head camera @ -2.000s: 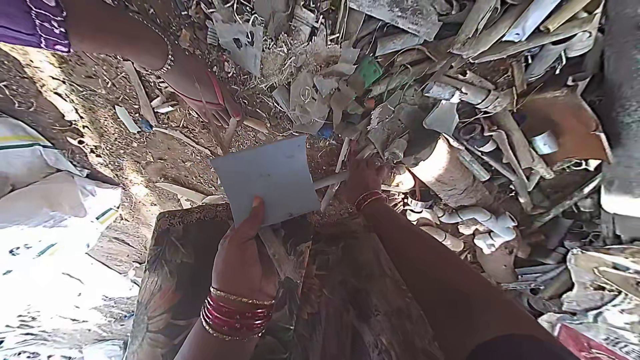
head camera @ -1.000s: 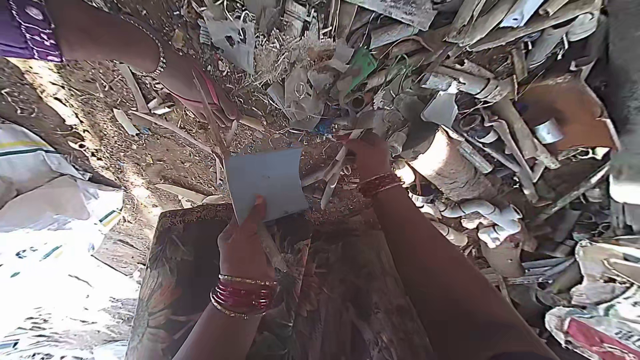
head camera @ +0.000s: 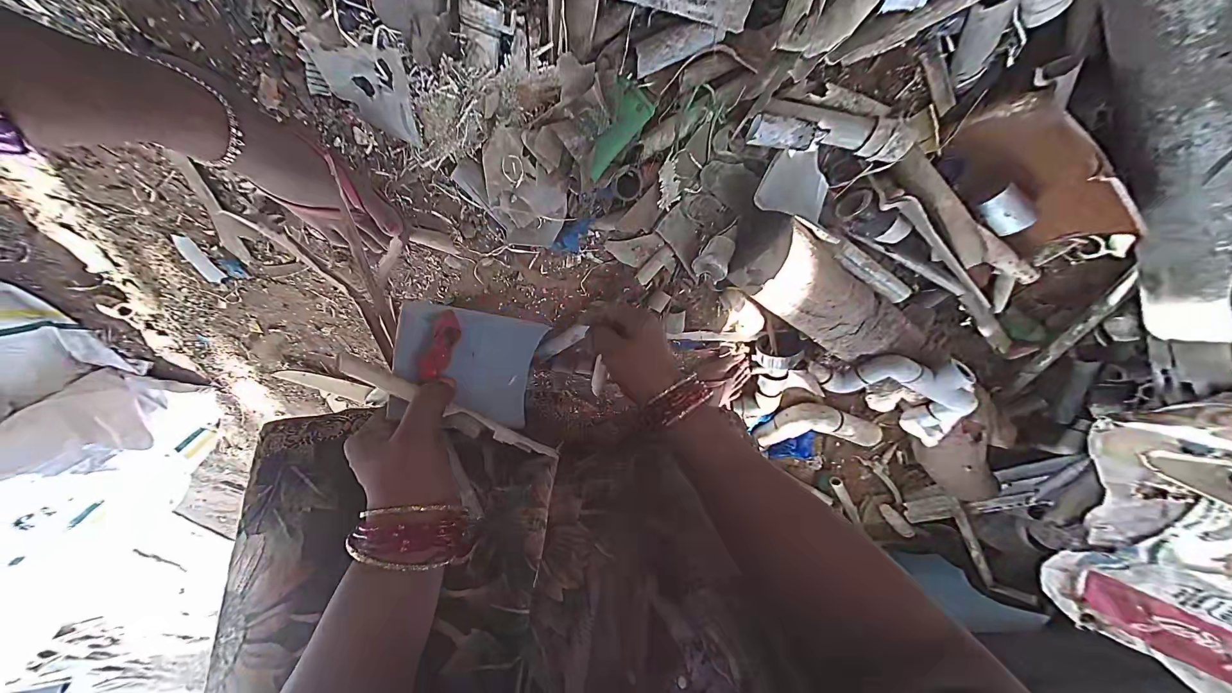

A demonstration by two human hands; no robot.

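My left hand (head camera: 409,438), with red and gold bangles at the wrist, grips a grey, slightly curved plastic sheet piece (head camera: 481,371) by its lower edge, the thumb on top. A red scrap (head camera: 440,345) lies on the sheet's face near the thumb. Pale strips (head camera: 385,380) stick out around the same hand. To the right of the sheet is my right hand (head camera: 630,351), fingers bent, at a pale narrow strip (head camera: 561,340) that reaches to the sheet's right edge. Whether its fingers hold the strip is not clear. Patterned cloth (head camera: 500,539) covers my lap below both hands.
A person's bare foot with an anklet (head camera: 327,192) rests at upper left. Broken plastic and pipe pieces (head camera: 828,289) heap up ahead and to the right, with a brown curved piece (head camera: 1049,173) among them. White sacks (head camera: 96,404) lie left, a printed bag (head camera: 1145,597) lower right.
A red scrap now shows on the grey sheet's face, where none was seen before. Pale strips now stick out around my left hand. My left hand still grips the sheet.
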